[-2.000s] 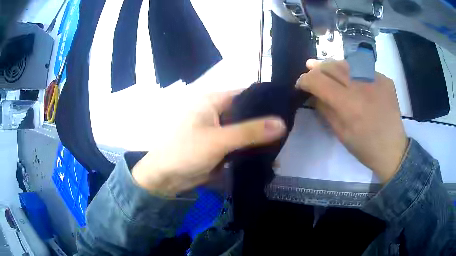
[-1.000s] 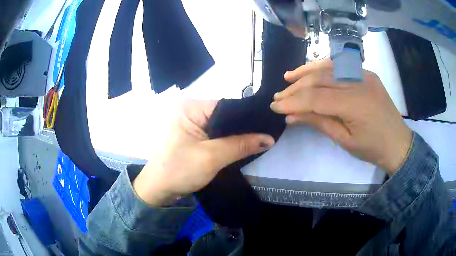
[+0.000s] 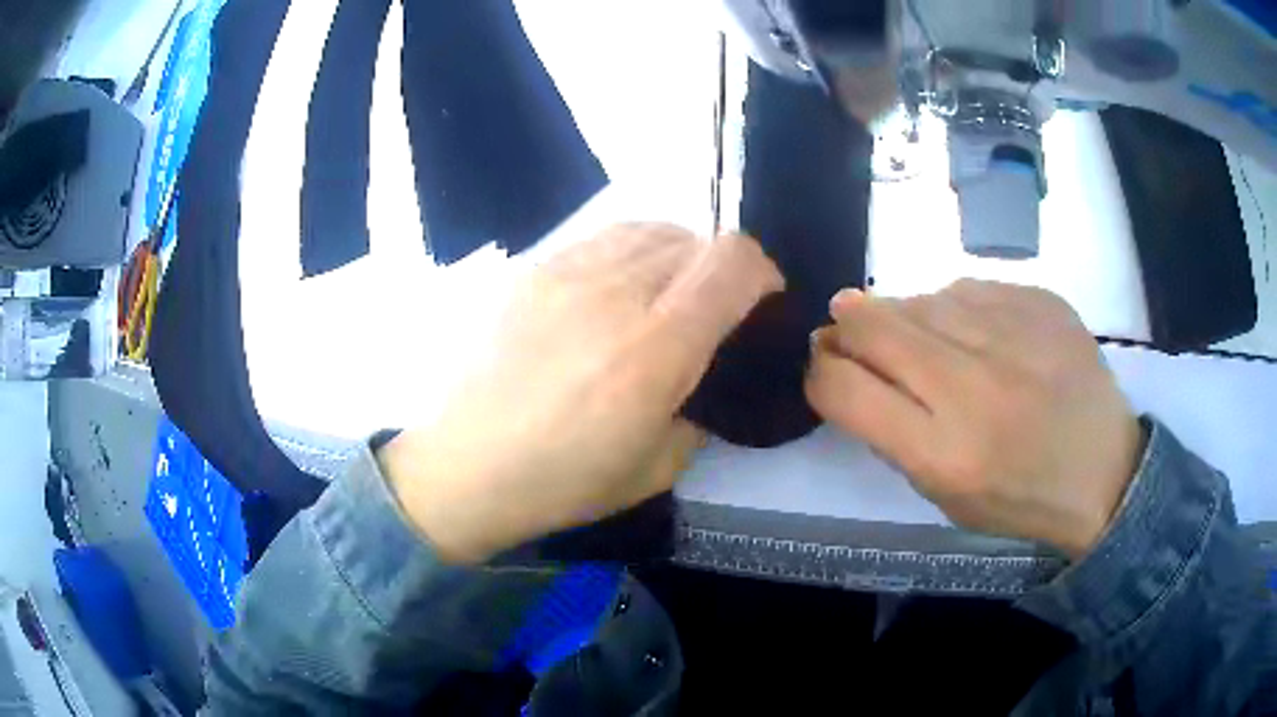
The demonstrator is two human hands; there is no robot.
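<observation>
A black fabric strip [image 3: 801, 182] runs from the presser foot area [image 3: 896, 140] toward me and bends at the front of the white table. My left hand [image 3: 588, 371] grips its left edge, with thumb and fingers at the fabric. My right hand [image 3: 966, 399] pinches its right edge with bent fingers, below the grey cylindrical attachment [image 3: 999, 196]. The needle tip cannot be made out. The white machine head [image 3: 1204, 84] is above right. The fabric under my left hand is hidden.
Several black cut strips [image 3: 483, 140] lie left of the needle. A long curved black strip [image 3: 196, 280] hangs over the left table edge. Orange-yellow scissor loops [image 3: 140, 297] are at left. A black rectangle [image 3: 1183, 224] lies at right. A ruled tape [image 3: 854, 560] runs along the front edge, with blue plastic [image 3: 196, 518] below.
My left hand has moved up and turned palm down over the fabric. My right hand has moved toward me, away from the needle. The fabric now lies straighter and flatter between them.
</observation>
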